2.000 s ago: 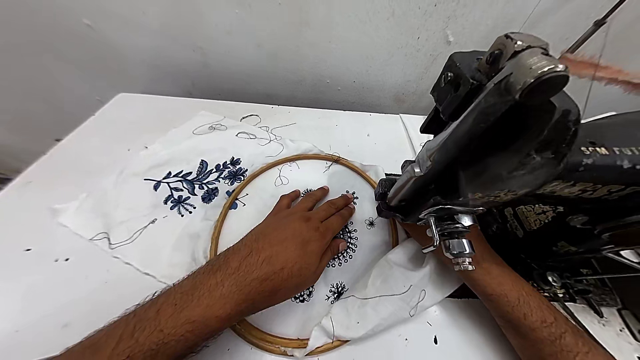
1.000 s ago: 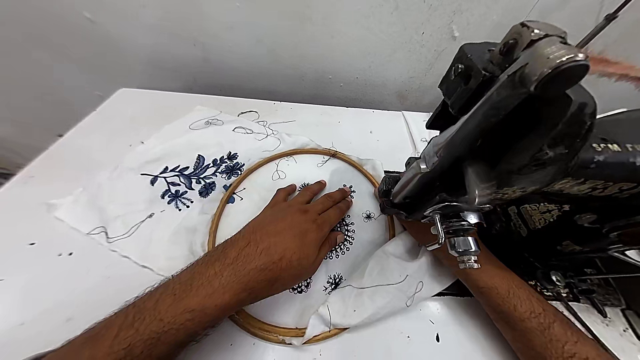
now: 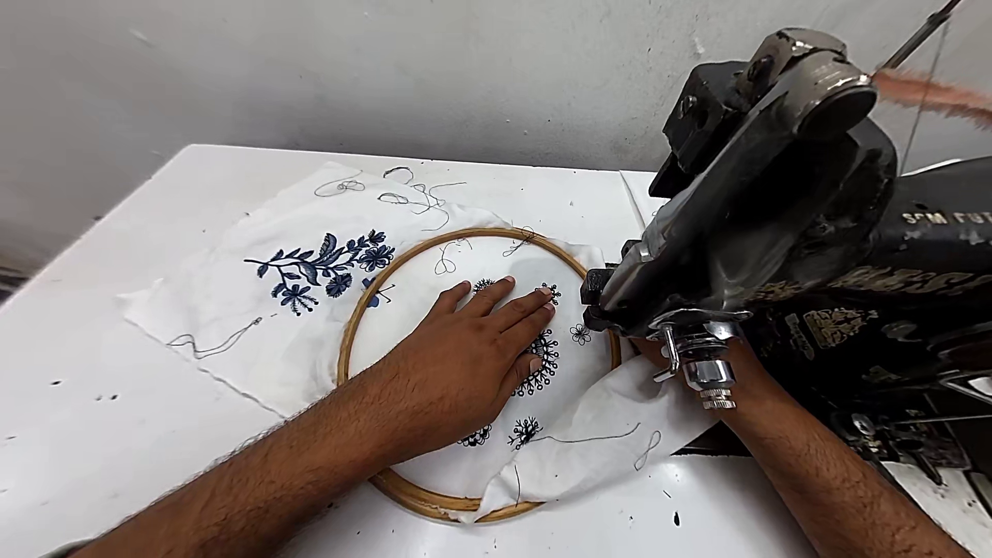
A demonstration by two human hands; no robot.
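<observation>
White cloth (image 3: 434, 310) is stretched in a round wooden embroidery hoop (image 3: 358, 310). My left hand (image 3: 480, 356) lies flat on it, palm down, fingers apart, partly over dark stitched motifs (image 3: 542, 364). Outside the hoop, at left, the cloth bears a blue embroidered flower spray (image 3: 318, 267). My right hand (image 3: 655, 353) reaches under the black sewing machine's head (image 3: 744, 194), by the hoop's right side; its fingers are hidden by the machine and cloth. The needle is hidden too. A folded corner of cloth (image 3: 597, 442) covers the hoop's lower right.
The white table (image 3: 101, 387) meets a grey wall (image 3: 349, 77) behind. Loose dark threads (image 3: 418, 194) lie on the cloth's upper part. The machine's chrome tension knob (image 3: 709, 372) juts out above my right wrist. A pinkish fabric strip (image 3: 938, 97) hangs at the upper right.
</observation>
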